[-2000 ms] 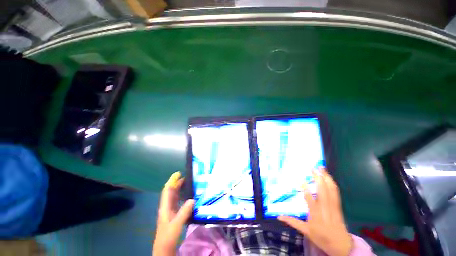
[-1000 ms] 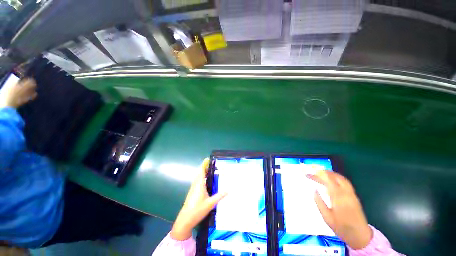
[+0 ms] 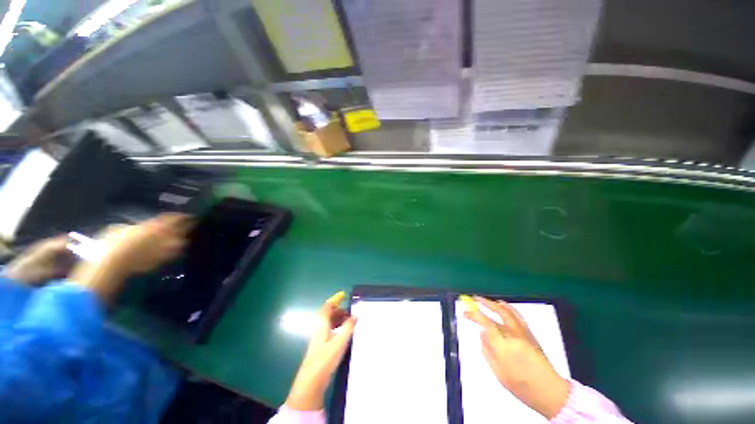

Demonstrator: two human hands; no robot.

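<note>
Two tablets with plain white screens, the left tablet (image 3: 396,364) and the right tablet (image 3: 542,331), lie side by side in a black tray (image 3: 453,364). The tray's lower part is cut off by the bottom edge. My left hand (image 3: 321,360) is at the tray's left rim, thumb over the rim beside the left screen, a yellow cot on a fingertip. My right hand (image 3: 517,356) lies over the right tablet, fingers at its upper left part, also with a yellow cot. Its fingers hold nothing.
A black tray with dark-screened tablets (image 3: 219,269) lies at the left. A person in a blue smock (image 3: 74,356) reaches over it, hands blurred. Black stacked trays (image 3: 91,186) stand behind. A metal rail (image 3: 464,166), small cardboard box (image 3: 327,139), yellow label (image 3: 362,120) and paper sheets (image 3: 530,58) are beyond the green mat.
Both screens have gone from blue-and-white pictures to plain white. My right hand has moved to the right tablet's upper left. The neighbour's hands have come over the left tray. The view has tilted up.
</note>
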